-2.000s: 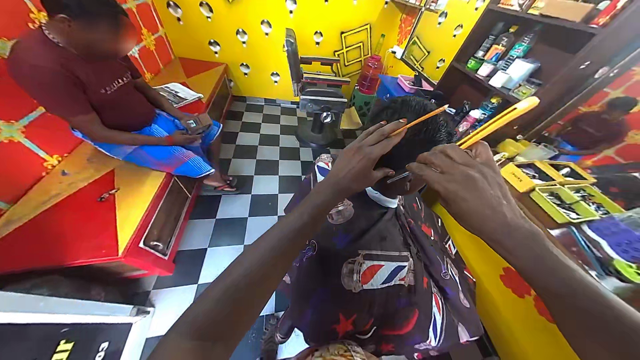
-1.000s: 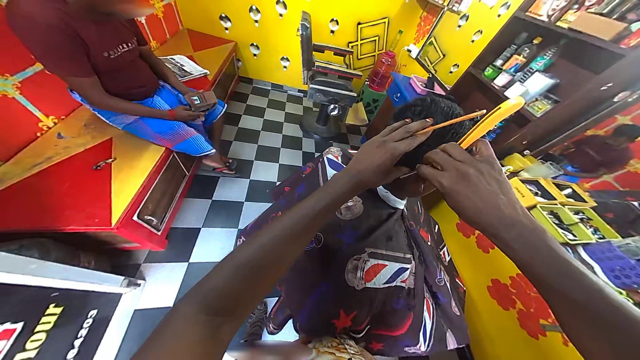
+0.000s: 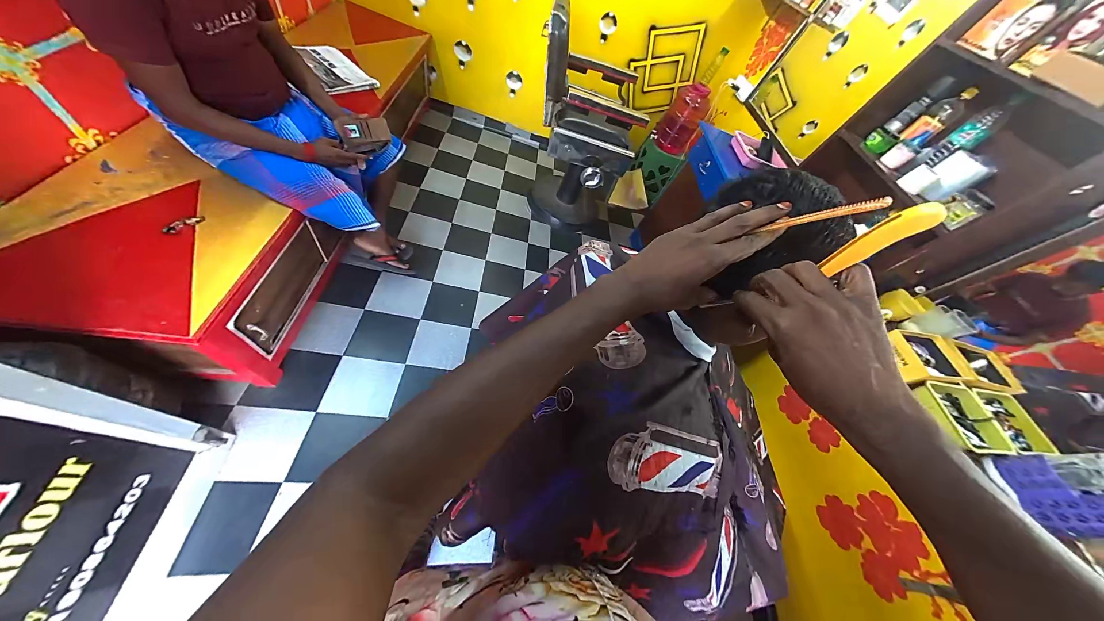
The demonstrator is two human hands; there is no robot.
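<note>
A person with short dark hair sits before me in a dark barber's cape with a white neck strip. My left hand lies against the back of the head, an orange comb held under its fingers and pointing right. Close beside it, near the ear and nape, my right hand grips a yellow-handled razor. The handle sticks up past my fingers; a thin edge shows between the hands, but the blade is mostly hidden.
Another person sits on a red and yellow bench at the left. A barber's chair stands ahead on the checkered floor. To the right are yellow trays of tools and a shelf with bottles.
The view has shifted somewhat. Both hands stay at the back of the head, still holding the comb and the yellow-handled razor.
</note>
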